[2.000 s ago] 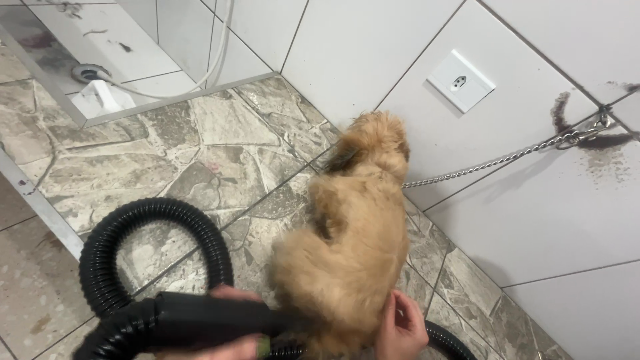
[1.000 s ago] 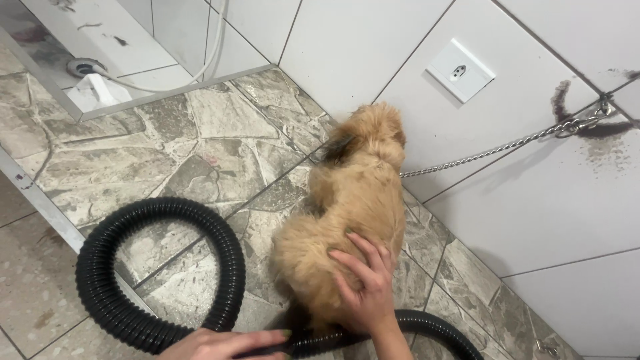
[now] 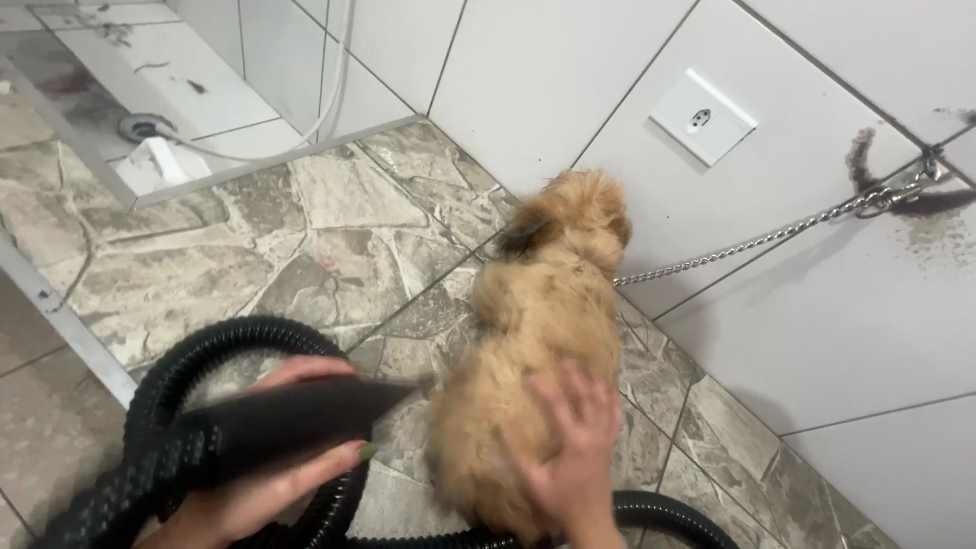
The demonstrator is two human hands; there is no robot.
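A small tan, fluffy dog [image 3: 545, 328] faces away on a stone-patterned tiled surface, its face hidden. My left hand [image 3: 267, 473] grips the black nozzle [image 3: 290, 423] of a pet dryer, whose tip points right at the dog's rear side. A ribbed black hose [image 3: 236, 335] loops behind that hand and passes below the dog. Spread over the dog's lower back and side is my right hand [image 3: 576, 442], fingers apart in the fur and slightly blurred. A metal chain [image 3: 732, 252] runs from the dog's neck area to a ring on the wall [image 3: 930, 162].
White tiled walls meet the surface behind and right of the dog, with a power socket [image 3: 703, 118] above it. A recessed white basin [image 3: 244, 126] with a drain [image 3: 145, 127] and pale hose [image 3: 335, 91] lies upper left. A metal edge [image 3: 65, 320] borders the surface at left.
The nozzle, low and mostly out of sight one second ago, is now raised beside the dog in my left hand. My right hand remains on the dog's back.
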